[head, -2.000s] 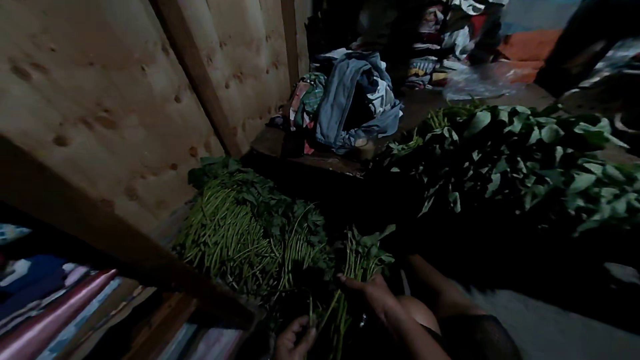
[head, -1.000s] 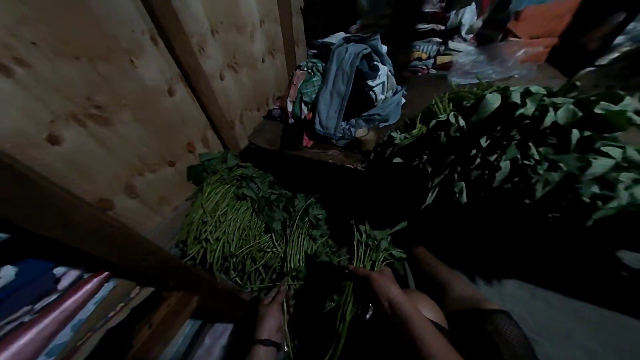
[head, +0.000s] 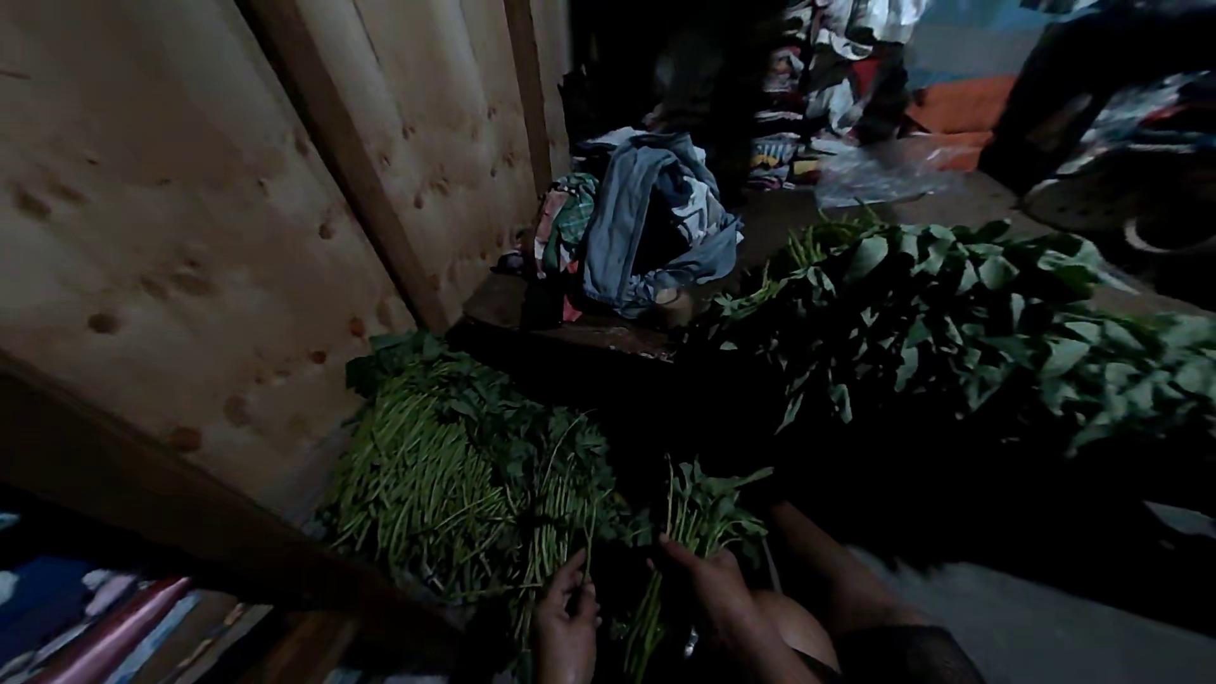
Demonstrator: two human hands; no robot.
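Note:
My right hand [head: 708,579] is closed around a small bunch of leafy green stems [head: 701,508], leaves upward and stem ends hanging below the fist. To its left my left hand [head: 568,608] has its thumb and fingers partly curled at a thin green stem; in the dark I cannot tell whether it grips that stem. Just beyond the left hand lies a large heap of long-stemmed greens [head: 418,484], its leaves toward the back. My bare legs show at the lower right.
A plywood wall [head: 190,237] rises at the left. Blue denim clothing [head: 622,223] lies piled on a wooden platform [head: 608,334]. Broad-leaved greens [head: 950,313] cover the right side, with a clear plastic bag [head: 874,180] behind. Folded fabrics [head: 114,636] sit at the lower left.
My left hand was lower, by the heap's near edge, one second ago; it has moved up and right, nearer my right hand. The right hand keeps its bunch.

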